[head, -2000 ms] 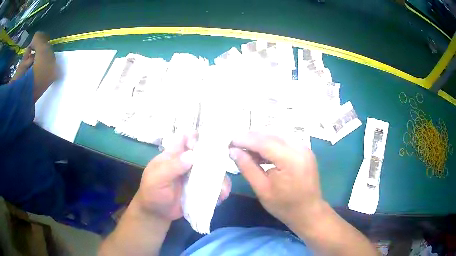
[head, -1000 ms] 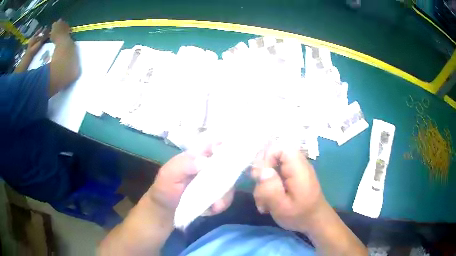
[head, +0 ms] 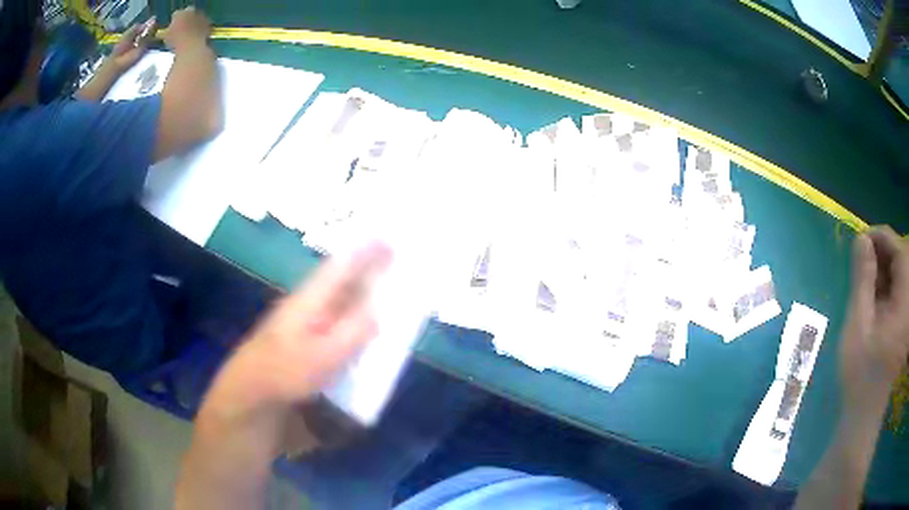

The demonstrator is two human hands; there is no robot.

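My left hand [head: 299,344], blurred, is closed around a bundle of white packets [head: 377,374] over the front edge of the bench. Many white strap-like packets [head: 538,249] with brown-grey strips lie spread on the green worktop, overexposed in the middle. One packet [head: 787,398] lies apart at the right. My right hand [head: 879,299] is near the right rim, fingers bent. A faint thin yellow loop seems to be by its fingertips, but I cannot tell whether it is held. A few yellow-orange rubber bands [head: 900,398] show behind this hand; most are hidden or out of view.
A person in blue [head: 80,189] works at the left, arms over a large white sheet [head: 204,149]. Yellow tape [head: 478,68] edges the worktop, with the dark green belt [head: 598,40] beyond. A small pale ringed item [head: 814,85] lies on the belt. Brown cardboard [head: 50,408] stands below left.
My right hand has left the bundle and moved far right to the worktop's edge. My left hand still holds the bundle. The view has shifted, so the packets appear lower and further right.
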